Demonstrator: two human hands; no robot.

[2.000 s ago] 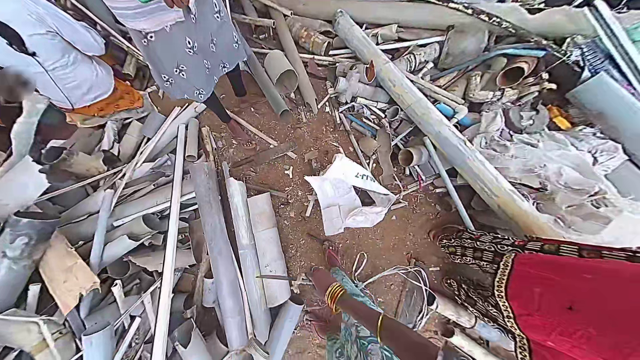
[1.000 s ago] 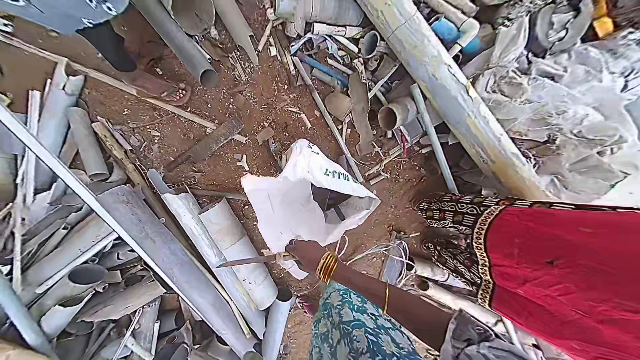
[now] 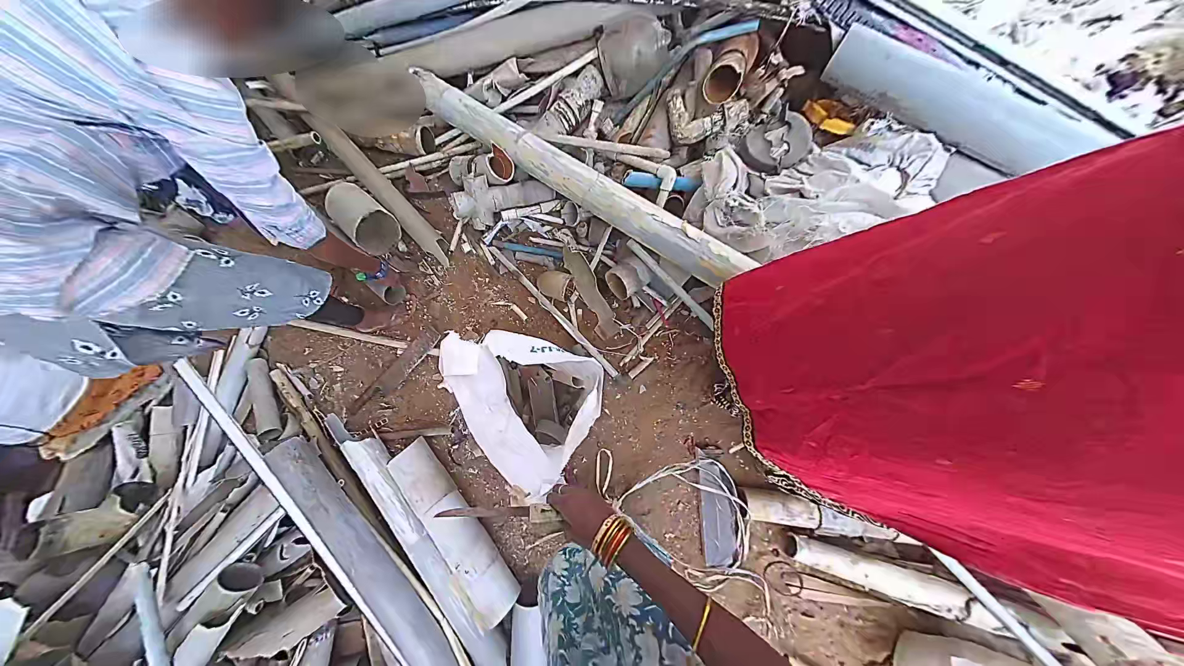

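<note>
My right hand [image 3: 578, 511], with bangles at the wrist, is closed at the lower rim of a white woven plastic sack [image 3: 504, 435]. A narrow knife-like blade [image 3: 481, 511] sticks out to the left from this hand. The sack's mouth gapes upward, and grey pieces of pipe [image 3: 541, 393] show inside it. Teal floral cloth [image 3: 601, 606] lies just below the hand. My left hand is not in view. Two light pipe sections [image 3: 453, 532] lie side by side left of the hand.
Another person in a striped shirt [image 3: 120, 185] bends in at upper left, one hand near a short pipe [image 3: 365, 217]. Broken pipes [image 3: 314, 527] are heaped at lower left. A long pipe [image 3: 592, 180] crosses the scrap behind. Red cloth [image 3: 953, 370] covers the right side.
Two seconds ago my right hand was below the sack; now it is at the rim. The sack's mouth has opened wider. The other person has bent down at upper left. The view has shifted.
</note>
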